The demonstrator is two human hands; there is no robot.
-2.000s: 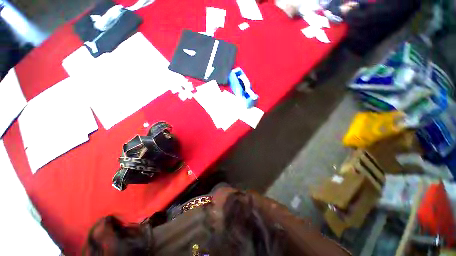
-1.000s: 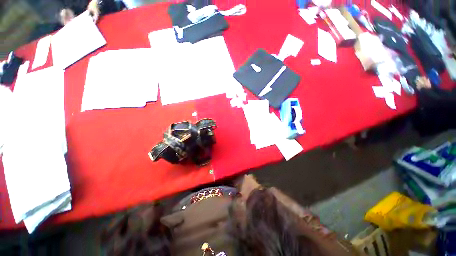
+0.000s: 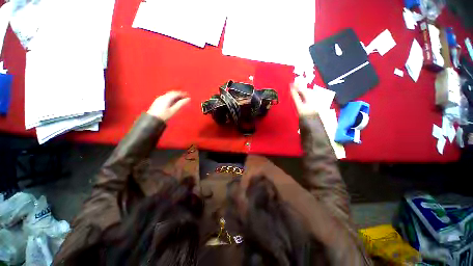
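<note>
A small dark handbag (image 3: 246, 117) with its patterned strap coiled over it lies on the red table (image 3: 171, 62), near the front edge in front of me. My left hand (image 3: 168, 104) is over the table to the left of the bag, apart from it, empty, fingers a little apart. My right hand (image 3: 303, 101) is to the right of the bag, apart from it, beside small white papers (image 3: 322, 98). It looks empty, with fingers raised; it is somewhat blurred.
White sheets (image 3: 67, 67) are stacked at the left; more large sheets (image 3: 269, 26) lie at the back. A black flat piece (image 3: 345, 65) and a blue tape dispenser (image 3: 353, 122) are at the right. Small cartons (image 3: 447, 88) clutter the far right. Plastic bags (image 3: 36, 223) are on the floor.
Both hands and sleeves have come into view over the table, one each side of the bag. The view has turned and tipped down, so the bag appears more central.
</note>
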